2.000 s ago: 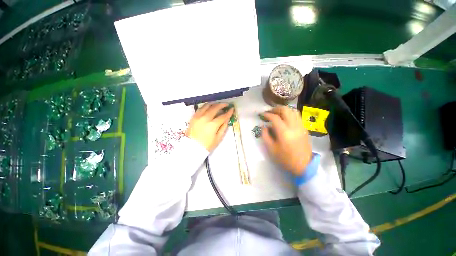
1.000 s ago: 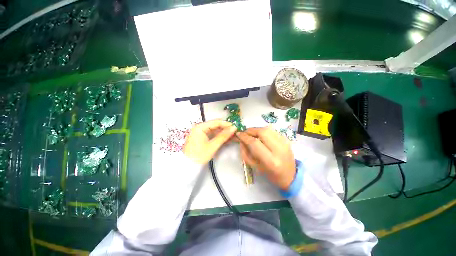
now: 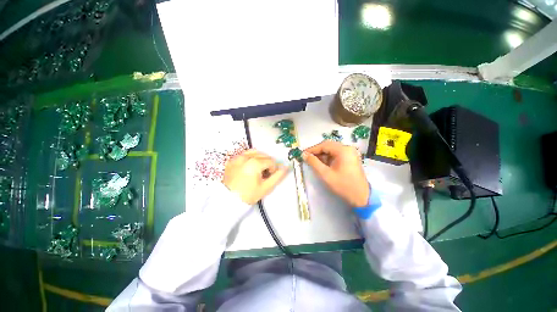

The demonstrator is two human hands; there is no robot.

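Several small green circuit boards [image 3: 284, 133] sit at the top of a narrow yellowish strip [image 3: 302, 194] on the white sheet. My right hand [image 3: 339, 170] has its thumb and fingertips at the lowest board [image 3: 295, 153] of this row, at its right edge. My left hand [image 3: 253, 175] is just left of the strip, fingers curled with the fingertips near the same board. Whether it touches the board, or pinches anything, cannot be made out. A blue band [image 3: 367, 205] is on my right wrist.
Loose boards [image 3: 360, 133] lie right of the row, near a round can [image 3: 357, 99] and a yellow sponge [image 3: 393, 144] on the black stand. Red bits [image 3: 215, 161] lie left. A black cable [image 3: 272, 226] crosses the sheet. Clear trays [image 3: 85, 210] hold boards at left.
Boards now line the strip's top end, where my hands were first. Both hands came together at the row, then parted slightly. Loose boards at right, partly covered earlier, show uncovered.
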